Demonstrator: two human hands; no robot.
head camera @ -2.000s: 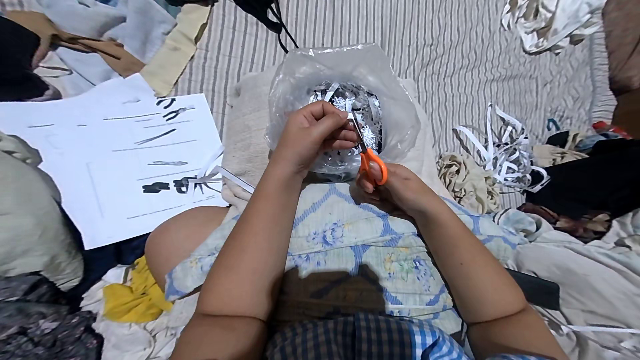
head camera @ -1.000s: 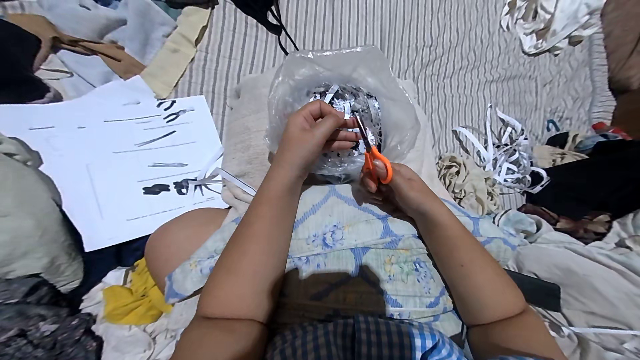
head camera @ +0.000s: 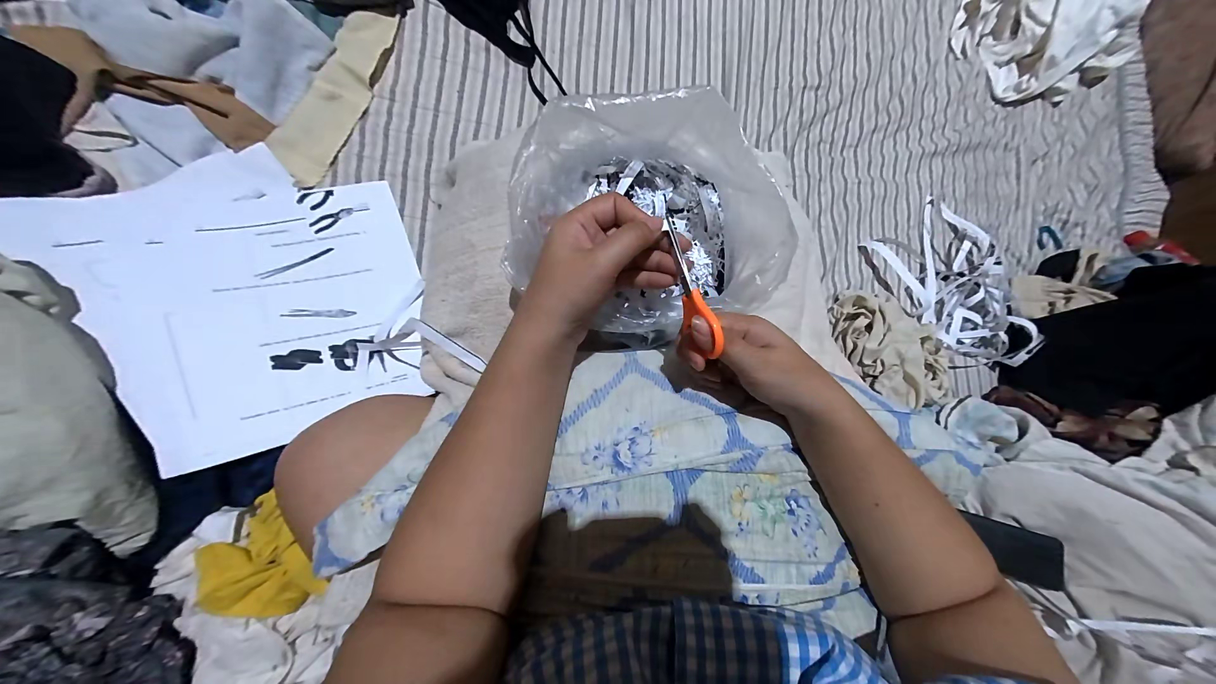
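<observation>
Scissors with orange handles [head camera: 701, 323] are gripped in my right hand [head camera: 750, 356], their blades pointing up and slightly left, close together. My left hand [head camera: 598, 252] pinches a small white paper strip [head camera: 668, 226] between thumb and fingertips, right by the blade tips. Both hands are at the near side of a clear plastic bag [head camera: 750, 199], which stands open with its rim spread. Inside it lie many small paper cuttings [head camera: 705, 261], white and dark. Most of the pinched strip is hidden by my fingers.
Printed paper sheets [head camera: 228, 285] lie at the left, with narrow strips on their right edge. A tangle of white strips [head camera: 959, 285] rests at the right beside a cream cloth bundle [head camera: 888, 351]. Clothes surround the striped bedsheet [head camera: 855, 114], a yellow cloth [head camera: 256, 570] among them.
The scissor blades have shifted slightly between frames, near my left fingertips. Both hands stay in nearly the same place above the bag.
</observation>
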